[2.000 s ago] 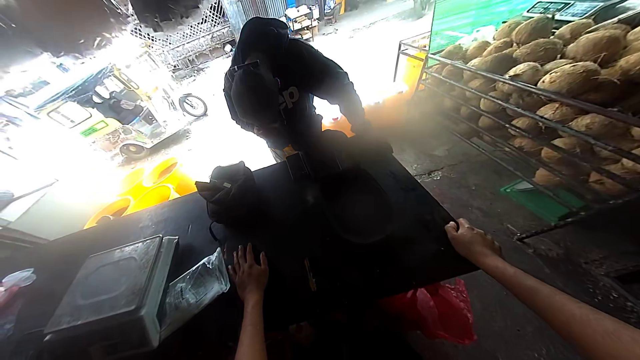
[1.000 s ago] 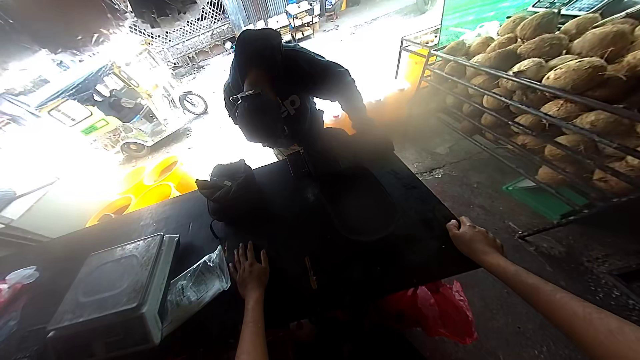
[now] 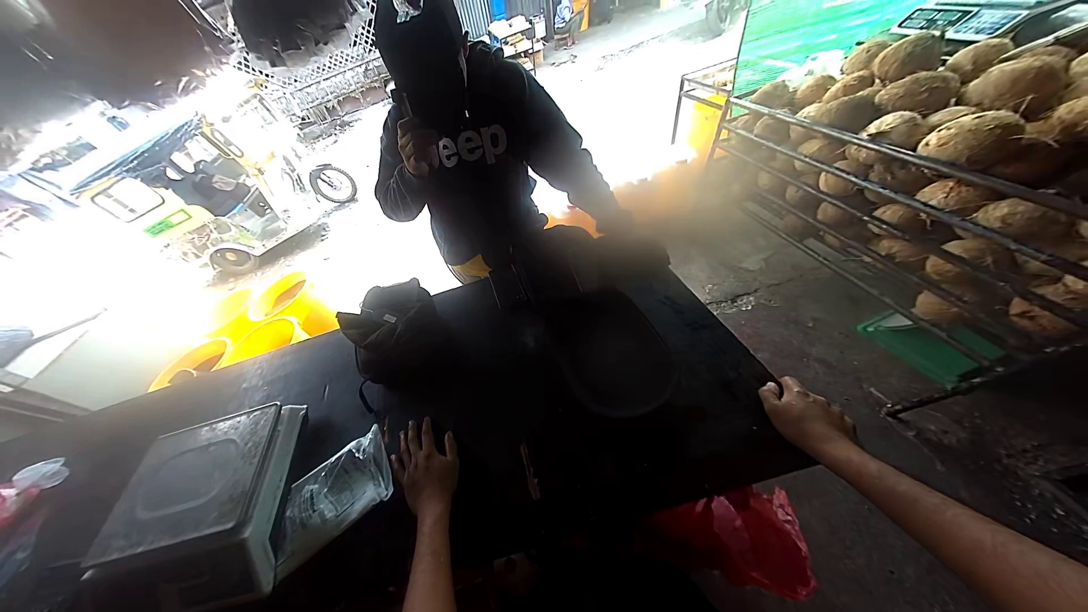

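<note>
My left hand (image 3: pixel 425 463) lies palm down with spread fingers on the black tabletop (image 3: pixel 476 408), just right of a clear plastic bag (image 3: pixel 340 484). Left of that bag stands a weighing scale (image 3: pixel 195 493) with a flat metal platform. My right hand (image 3: pixel 806 414) is curled over the table's right edge. A dark cloth bag (image 3: pixel 395 327) sits near the far left part of the table. Between and beyond my hands is a dark, rounded flat object (image 3: pixel 620 357), too dim to name. A red plastic bag (image 3: pixel 756 535) hangs below the near edge.
Across the table stands a person in a dark hooded sweatshirt (image 3: pixel 484 170), one hand raised near the face. Husked coconuts (image 3: pixel 969 140) fill a metal rack (image 3: pixel 901 229) at right, with digital scales (image 3: pixel 977 21) above. Yellow containers (image 3: pixel 280 314) and a three-wheeled vehicle (image 3: pixel 195 195) are beyond the table.
The person opposite was bent over the table and now stands more upright, with a hand raised near the face. Both of my hands have stayed in place.
</note>
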